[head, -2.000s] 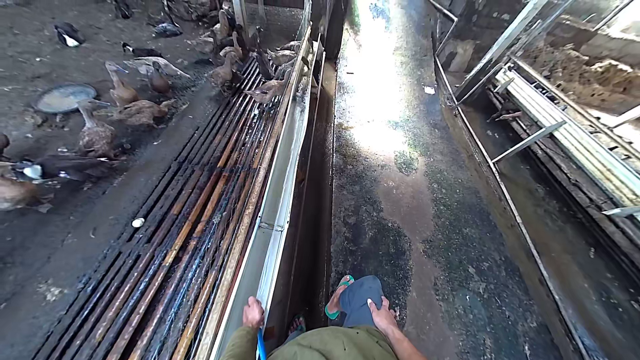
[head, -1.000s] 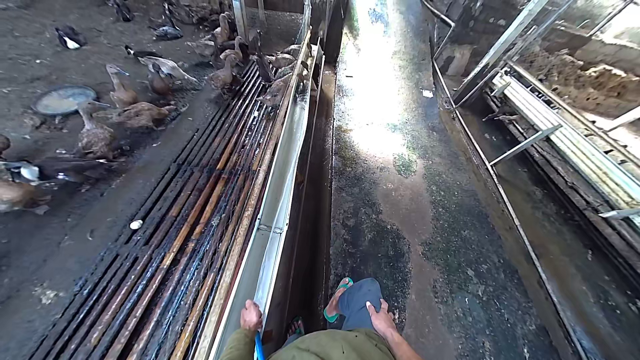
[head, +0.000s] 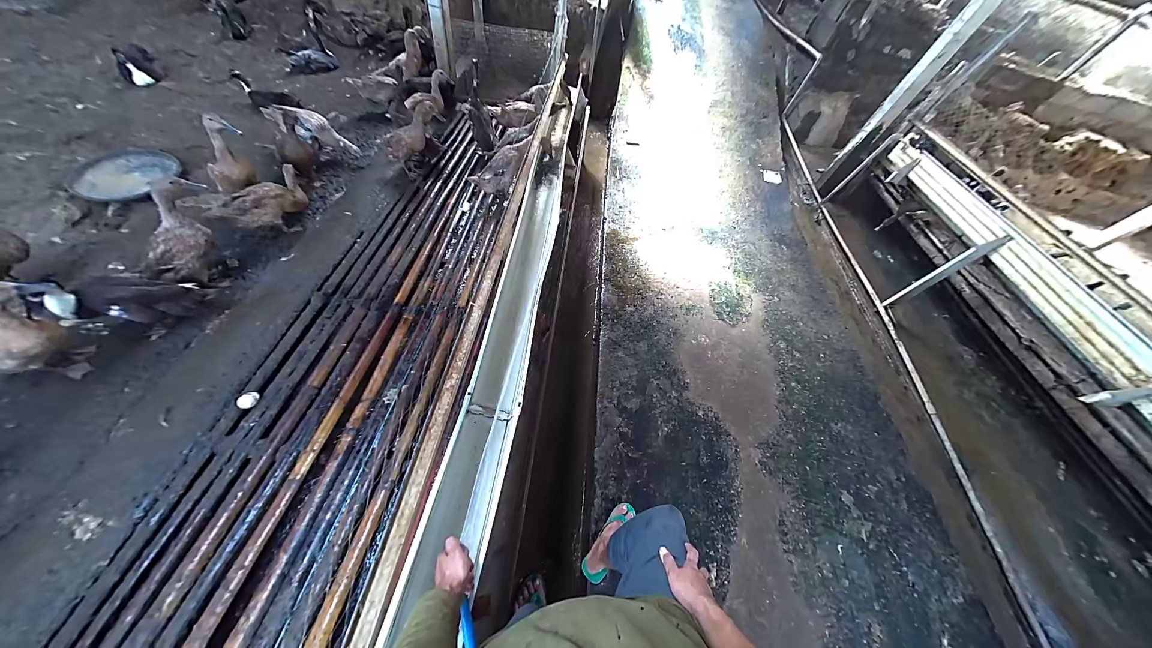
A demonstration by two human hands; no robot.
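At the bottom of the head view, my left hand [head: 454, 567] is closed round a blue handle [head: 466, 625], whose far end is out of view. That hand is over the long metal trough [head: 490, 387], which runs away from me and holds some liquid. My right hand [head: 686, 576] rests on my knee in grey trousers, holding nothing, with its fingers slightly apart. Below the knee, a foot in a green flip-flop [head: 608, 544] stands at the edge of the wet concrete walkway [head: 747, 378]. The other foot is lower, inside the dark channel left of the walkway.
Left of the trough lies a slatted floor [head: 360, 396] with a white egg [head: 247, 400] on it. Several ducks [head: 180, 236] stand beyond, near a round pan [head: 126, 175]. A narrow channel [head: 562, 405] separates trough and walkway; a wider one [head: 999, 387] with pipes runs along the right.
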